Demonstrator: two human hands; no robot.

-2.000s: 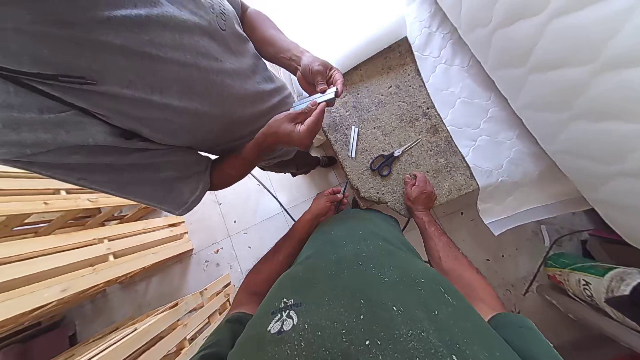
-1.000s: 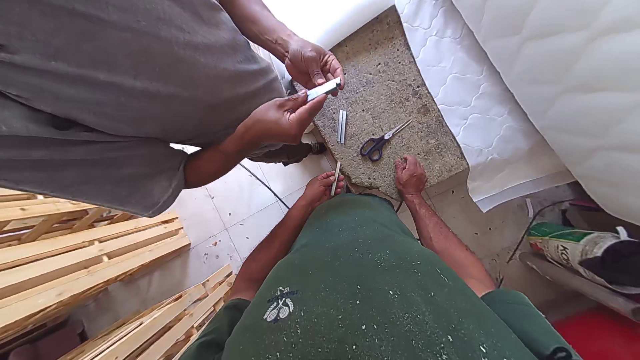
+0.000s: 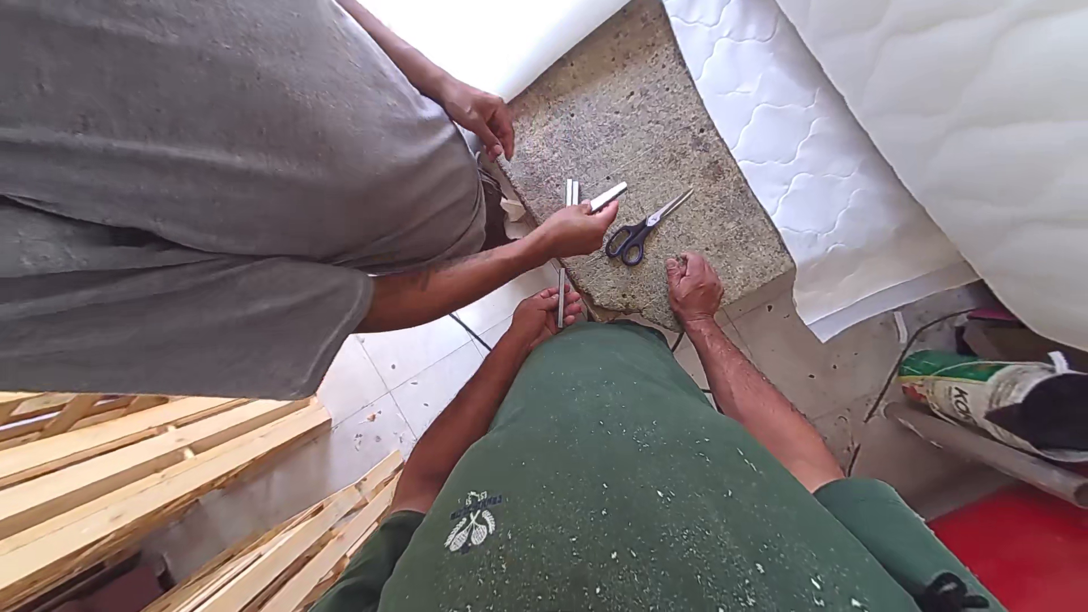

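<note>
My left hand (image 3: 544,314) holds a thin metal strip (image 3: 561,297) upright in the view, at the near left corner of a speckled foam block (image 3: 629,110). Closed into a fist, my right hand (image 3: 695,289) rests on the block's near right part; nothing shows inside it. Scissors (image 3: 648,228) with dark handles lie on the block between my hands, blades pointing to the upper right. Beyond them, a co-worker's hand (image 3: 578,231) holds a metal strip bundle (image 3: 609,196) over the block, beside more metal strips (image 3: 572,190) lying there.
The co-worker in grey (image 3: 212,170) stands close at the left, the other hand (image 3: 483,115) at the block's edge. Wooden slats (image 3: 170,459) lie at lower left. Quilted white fabric (image 3: 816,153) hangs at the right, above a bucket (image 3: 977,395), a tube (image 3: 986,450) and a cable.
The co-worker's hands have parted; one has brought the metal piece down over the foam block near the scissors. My hands have stayed near the block's near edge.
</note>
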